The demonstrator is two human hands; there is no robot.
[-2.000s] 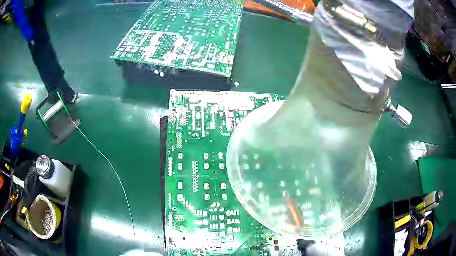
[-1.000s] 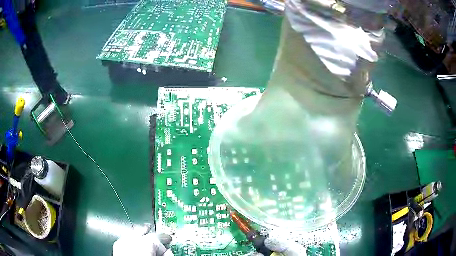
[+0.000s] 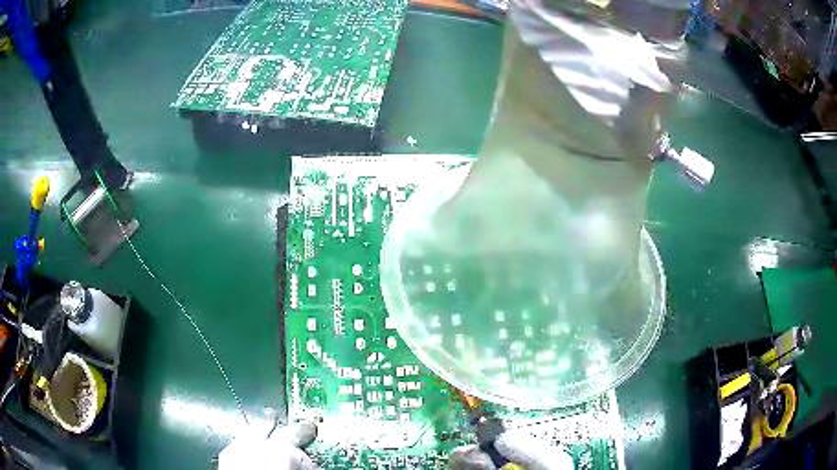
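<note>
A green printed circuit board (image 3: 344,312) lies flat in front of me, partly hidden by a cloudy fume extractor hood (image 3: 523,303). My gloved right hand (image 3: 514,450), cut off by the bottom edge, holds a soldering iron (image 3: 488,430). The iron's copper-orange front points up-left over the board, near the hood's lower rim; its tip is hard to make out. My gloved left hand (image 3: 271,445) is at the board's lower left edge, also cut off. Thin solder wire (image 3: 188,317) runs to its fingers from a small stand (image 3: 99,218).
A second circuit board (image 3: 294,60) sits on a dark raised support at the back. A black tray at left (image 3: 115,386) holds a white bottle (image 3: 96,317) and a yellow-rimmed cup (image 3: 78,395). A black tray at right (image 3: 707,404) holds yellow tools. A metal knob (image 3: 690,165) sticks out beside the duct.
Both hands have come into view from the bottom edge since the oldest frame. The iron has moved from under the hood to its lower left rim. The whole view has shifted slightly.
</note>
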